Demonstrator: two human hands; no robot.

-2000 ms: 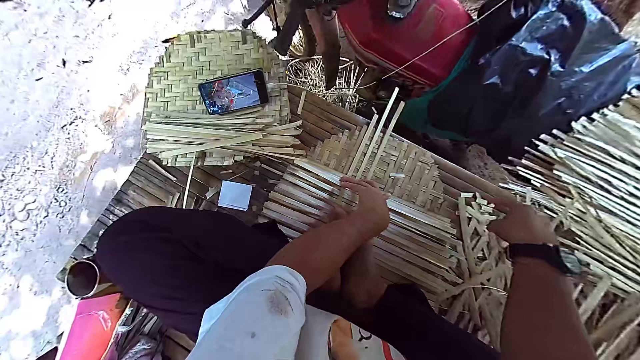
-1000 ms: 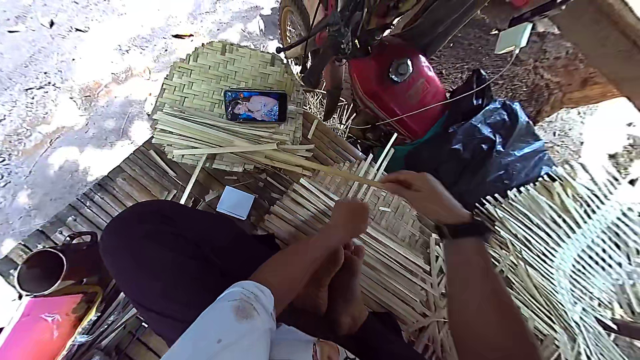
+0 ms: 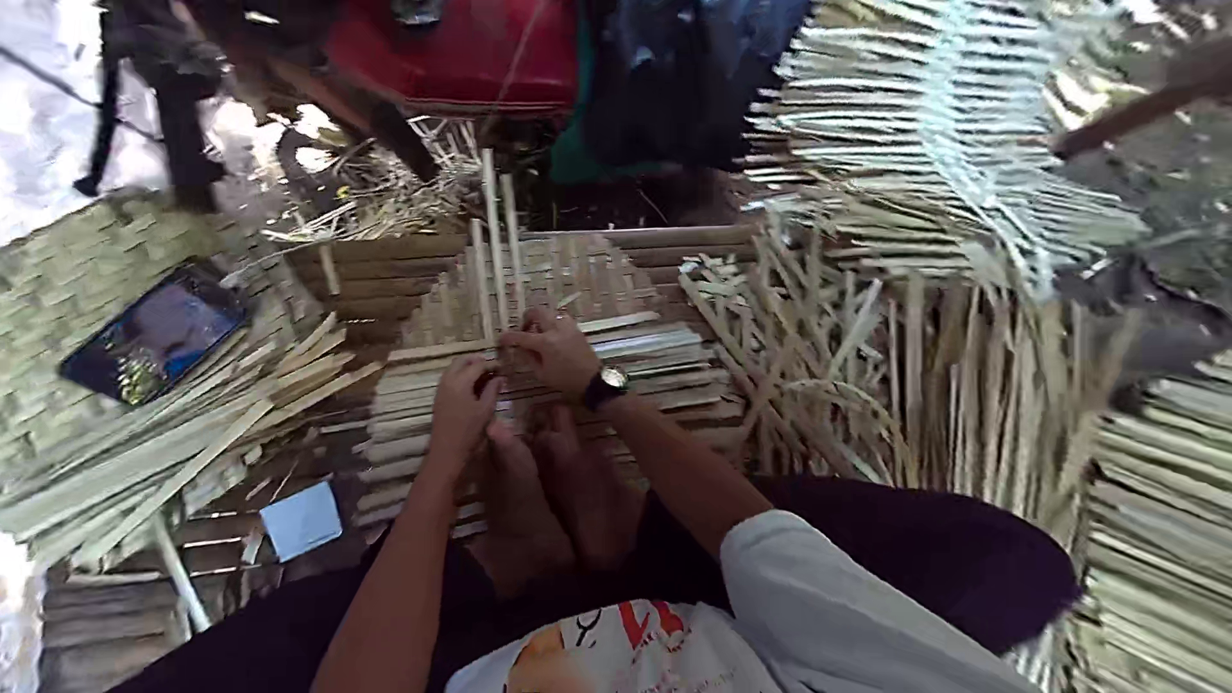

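Observation:
Pale flat strips, apparently bamboo, form a partly woven piece (image 3: 587, 279) in front of me, with several loose crosswise strips (image 3: 399, 448) on its near side. A few raised strips (image 3: 496, 241) point away from me. At their base, my left hand (image 3: 467, 404) pinches a crosswise strip (image 3: 433, 352) between thumb and curled fingers. Just right of it, my right hand (image 3: 553, 356), with a wristwatch (image 3: 608, 383), bends its fingers down on the same strip line. The fingertips are close together and partly hide the weave. My bare feet (image 3: 544, 491) rest at the near edge.
On the left, a phone (image 3: 154, 332) lies on a woven mat (image 3: 82, 260) beside a strip bundle (image 3: 164, 443). A pale blue square (image 3: 301, 520) lies nearer. Tangled strips (image 3: 818, 366) and long bundles (image 3: 1001, 385) are right. A red fuel tank (image 3: 462, 58) stands beyond.
My right hand held a long strip out to the right of the weave; it is now beside my left hand at the raised strips. The view has turned strongly right.

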